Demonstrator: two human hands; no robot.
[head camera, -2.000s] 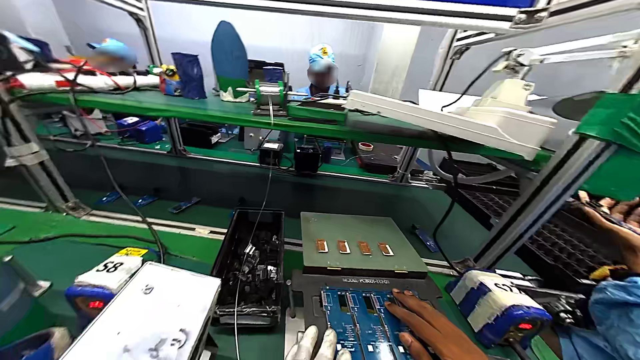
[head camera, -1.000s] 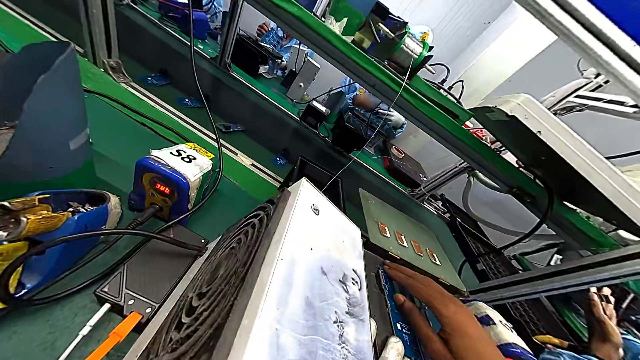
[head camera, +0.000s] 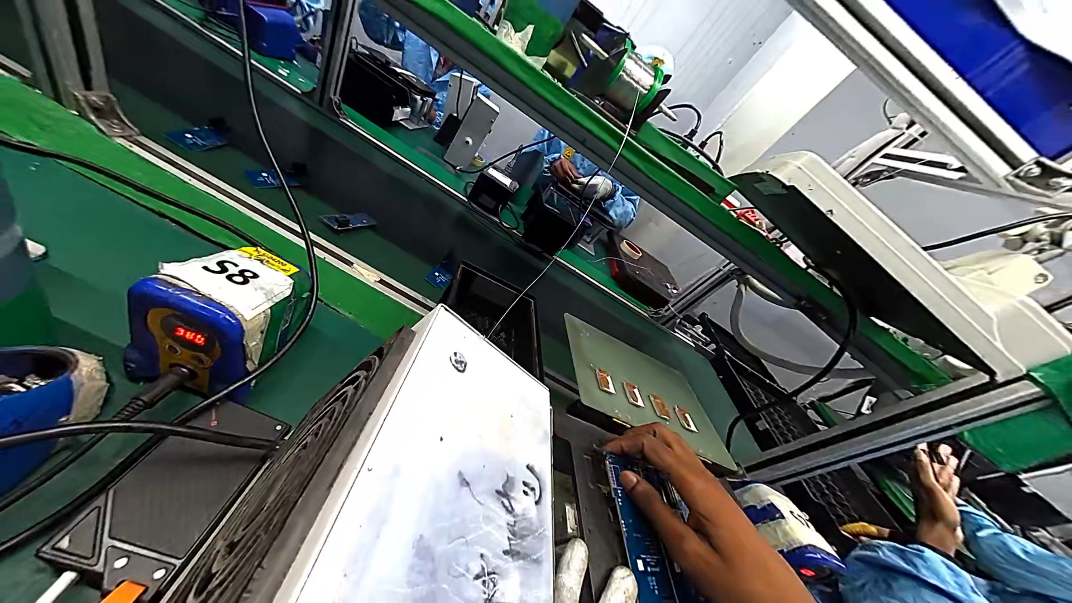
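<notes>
A blue printed circuit board (head camera: 641, 536) lies in a dark fixture (head camera: 593, 494) at the lower middle. My bare right hand (head camera: 691, 511) rests over the board, thumb and fingers spread across its upper part; whether it grips the board cannot be told. Only two pale gloved fingertips of my left hand (head camera: 593, 574) show at the bottom edge, beside the board's left side; the white box hides part of that area. Behind the board, the fixture's green lid (head camera: 645, 377) stands raised, with several copper-coloured pieces on it.
A white metal box (head camera: 435, 477) with a fan side fills the lower middle. Left of it stands a blue soldering station (head camera: 197, 327) with cables. A black bin (head camera: 494, 318) lies behind, a solder spool (head camera: 632, 79) sits on the shelf, and a co-worker's hand (head camera: 936, 494) is at right.
The view has swung left and tilted since two seconds ago. My left hand now shows only fingertips, beside the white box. My right hand stays at the blue board.
</notes>
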